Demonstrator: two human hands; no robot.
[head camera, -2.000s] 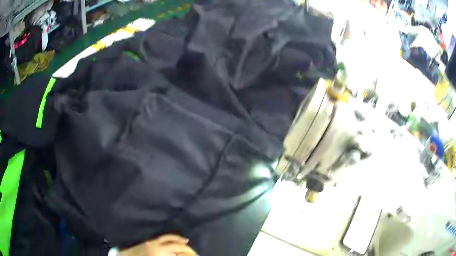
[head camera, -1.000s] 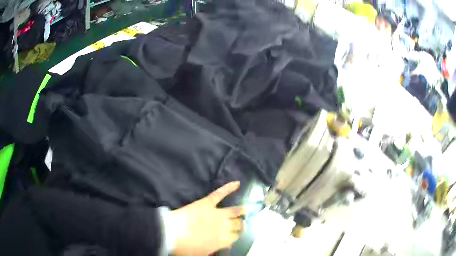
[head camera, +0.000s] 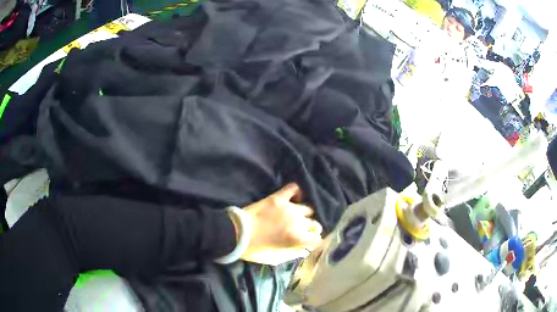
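A large black garment (head camera: 226, 140) with small bright green bits lies heaped across the view, up against the sewing machine head (head camera: 360, 256). My left hand (head camera: 278, 225), with a white band at the wrist, comes in from the lower left. Its fingers are curled on the black cloth just left of the machine head. The needle and presser foot are hidden. A small warm-toned patch shows between my hand and the head; I cannot tell what it is. My right hand is not seen.
A brass knob with a yellow ring (head camera: 418, 213) tops the head. Blue and green clutter (head camera: 510, 250) lies behind the machine. A person (head camera: 458, 30) is at the upper right. Green floor with a yellow-black line is at the upper left.
My left hand has moved up from the lower edge to the cloth beside the head, its fingers now curled. The machine head looks larger and the view has shifted; the phone is out of sight.
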